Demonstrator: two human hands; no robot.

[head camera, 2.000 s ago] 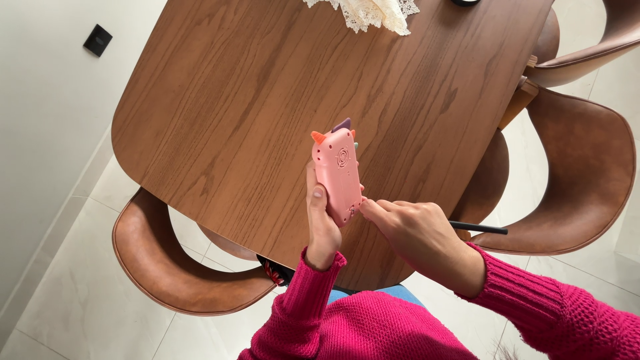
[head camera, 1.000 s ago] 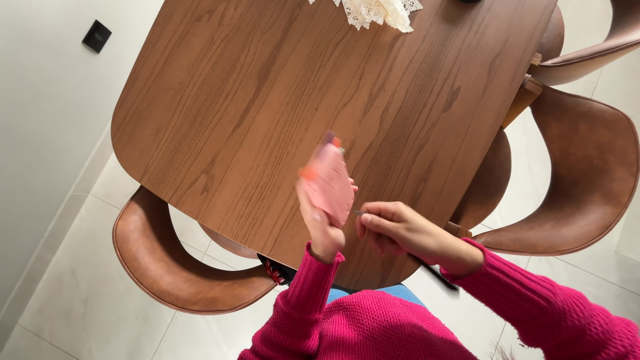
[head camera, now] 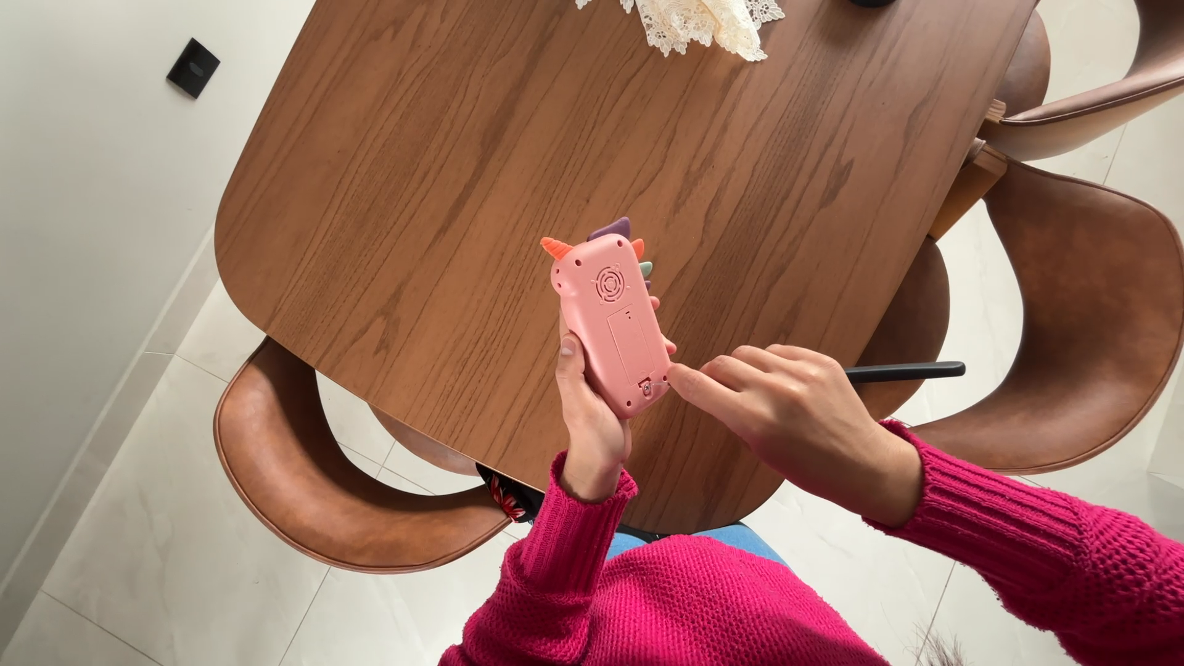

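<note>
My left hand (head camera: 589,412) grips a pink plastic unicorn toy (head camera: 603,342) by its lower part, above the near end of the table. The toy's back faces up, showing round speaker slots, a rectangular battery cover and a small screw spot near the bottom; an orange horn and coloured fins stick out at its top. My right hand (head camera: 786,407) is closed around a thin black-handled tool (head camera: 906,372), probably a screwdriver, whose handle shows past the hand on the right. The fingertips are at the toy's lower right corner. The tool's tip is too small to make out clearly.
The wooden table (head camera: 444,231) has rounded corners. A cream lace cloth (head camera: 708,23) lies at its far edge, beside a dark object (head camera: 871,2). Brown chairs stand at the left (head camera: 342,518) and right (head camera: 1101,277). A black wall plate (head camera: 193,67) is at upper left.
One second ago the toy was blurred and tilted in my left hand, with my right hand a little apart from it. Now the toy's back faces up and my right fingertips are at its lower corner.
</note>
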